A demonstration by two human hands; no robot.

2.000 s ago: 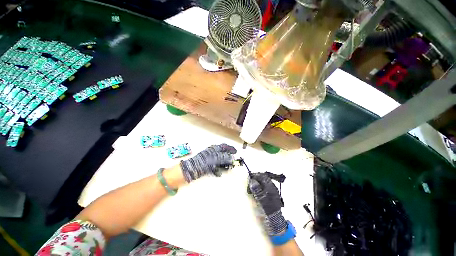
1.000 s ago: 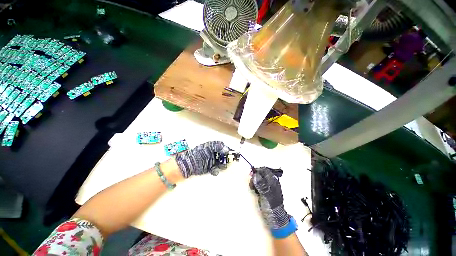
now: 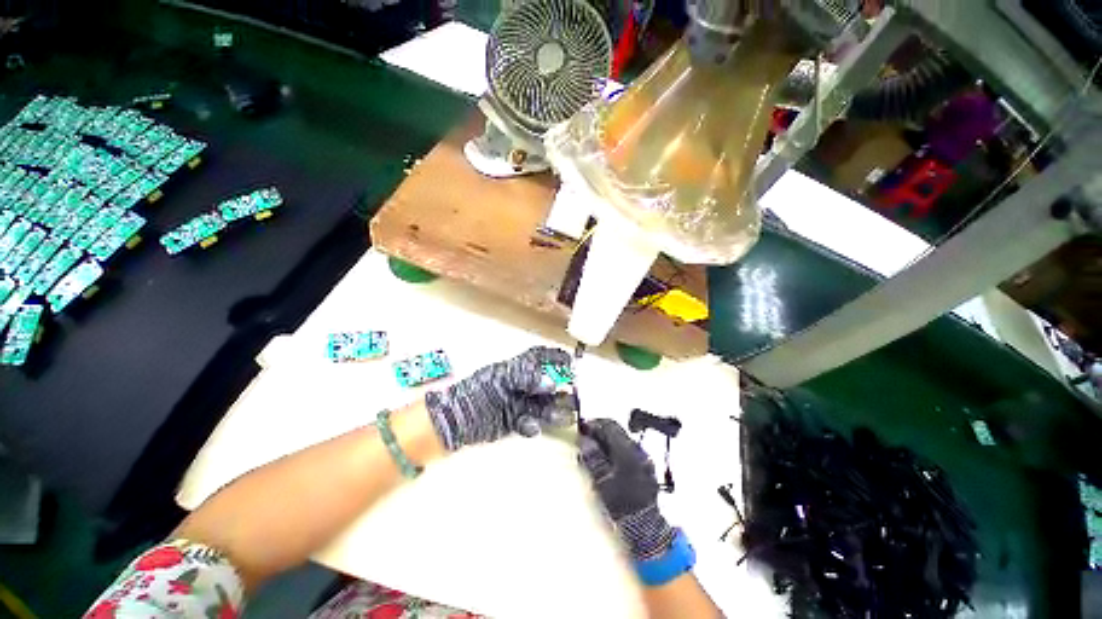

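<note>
My left hand (image 3: 502, 399), in a grey striped knit glove, holds a small green circuit board (image 3: 558, 374) between its fingertips. My right hand (image 3: 622, 478), in a darker grey glove, pinches a thin black cable (image 3: 662, 423) near its end, close to the board. The cable's folded bundle hangs to the right of my right hand. Whether the cable end touches the board is too small to tell. The dark soldering tip (image 3: 580, 350) is just above the board, below the white cone (image 3: 610, 290). Two more boards (image 3: 422, 368) lie left of my left hand.
Hands are over the cream-white work board (image 3: 483, 508). A wooden stand (image 3: 471, 230) is behind it, with a desk fan (image 3: 547, 61) and a plastic-wrapped fume hood (image 3: 689, 133). A black cable pile (image 3: 864, 520) lies right. Rows of circuit boards (image 3: 73, 194) lie on the black mat (image 3: 157, 327) left.
My right hand has moved left, closer to my left hand. The board in my left hand now shows its green face. The cable's bundle shows more clearly beside my right hand.
</note>
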